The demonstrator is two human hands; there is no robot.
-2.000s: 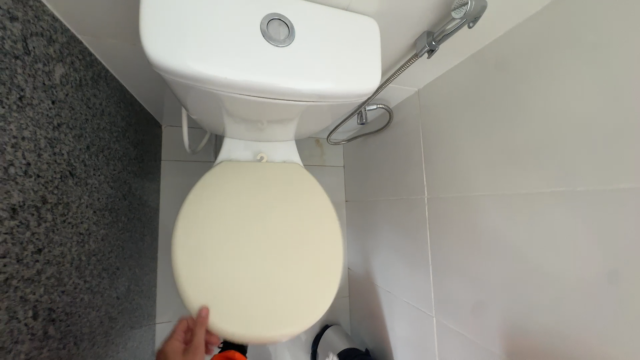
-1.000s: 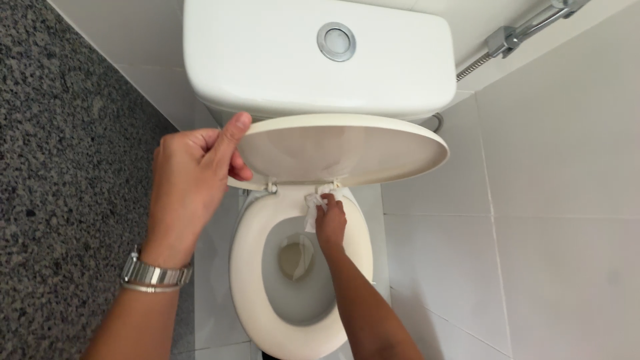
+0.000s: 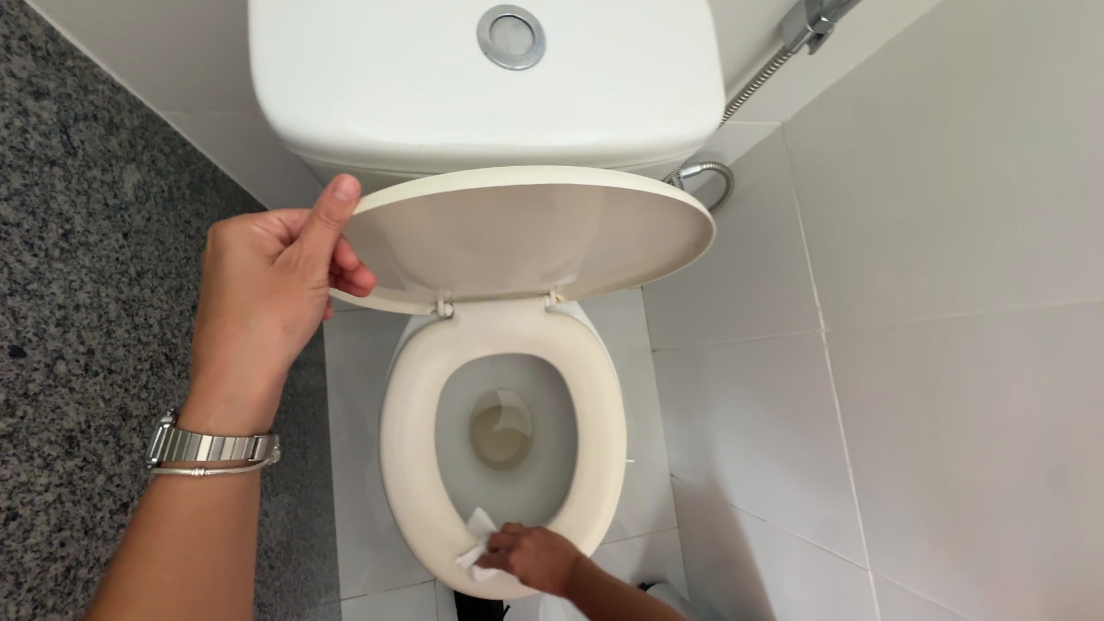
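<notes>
My left hand (image 3: pixel 276 276), with a metal watch and a thin bracelet at the wrist, grips the left edge of the cream toilet lid (image 3: pixel 526 233) and holds it raised near the cistern. The toilet seat (image 3: pixel 405 431) lies down on the bowl, joined to the lid by two hinges. At the front of the seat, my right hand (image 3: pixel 535 556) presses a crumpled white tissue (image 3: pixel 477 552) onto its surface. Water (image 3: pixel 500 431) stands in the bowl.
Behind the lid stands the white cistern (image 3: pixel 388 86) with a round flush button (image 3: pixel 511 37). A metal spray hose (image 3: pixel 759 82) hangs at the right by the tiled wall (image 3: pixel 949 431). A speckled granite panel (image 3: pixel 95 302) borders the left side.
The lid was down two seconds ago and is now up in my left hand. Since one second ago, my right hand has moved with the tissue from the hinges to the front of the seat.
</notes>
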